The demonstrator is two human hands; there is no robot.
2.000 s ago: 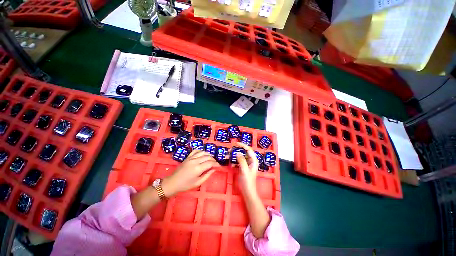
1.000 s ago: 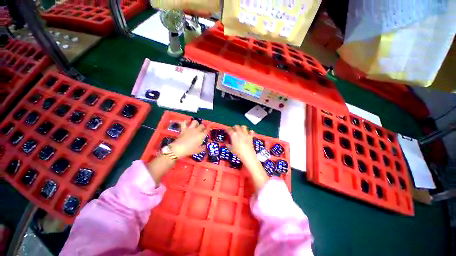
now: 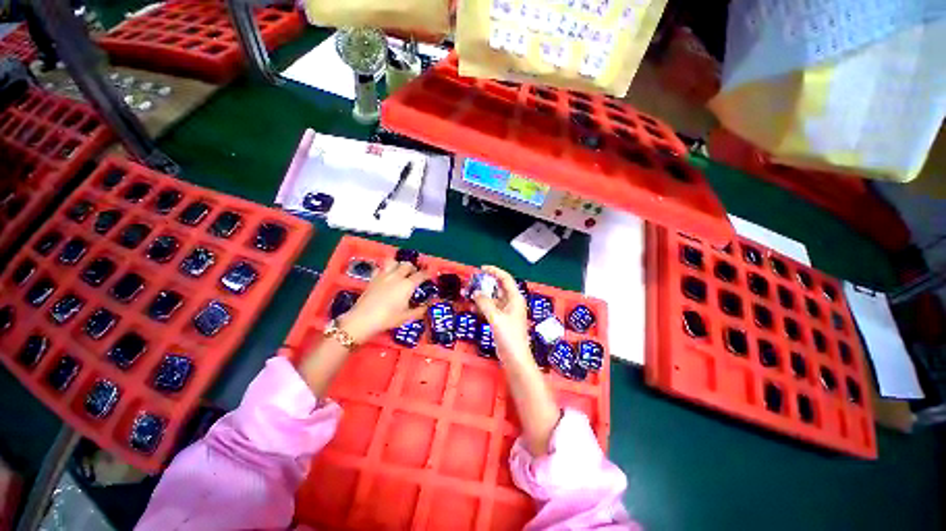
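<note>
The red working tray [image 3: 427,389] lies in front of me. Dark square watch units [image 3: 443,324], many with lit blue-white screens, lie crowded over its upper rows, and its lower pockets show bare red. My right hand [image 3: 496,298] holds one watch unit [image 3: 482,284] between thumb and fingers above the upper middle of the tray. My left hand [image 3: 389,295] is at the upper left of the group, its fingertips on or beside a dark unit [image 3: 423,291]. Whether it grips that unit cannot be told. One unit at the right [image 3: 549,330] shows a white screen.
A left tray [image 3: 233,337] and a right tray [image 3: 656,342] hold dark units. A raised tray [image 3: 560,156] stands over the instrument [image 3: 504,184]. Papers [image 3: 353,187] with a pen [image 3: 393,190], a small white box [image 3: 535,242] and a fan [image 3: 363,73] are behind. Instruction sheets [image 3: 560,42] hang above.
The view has shifted so the tray sits further right than two seconds ago. Both hands have moved from the middle to the tray's upper part. My right hand now shows a unit lifted in its fingers.
</note>
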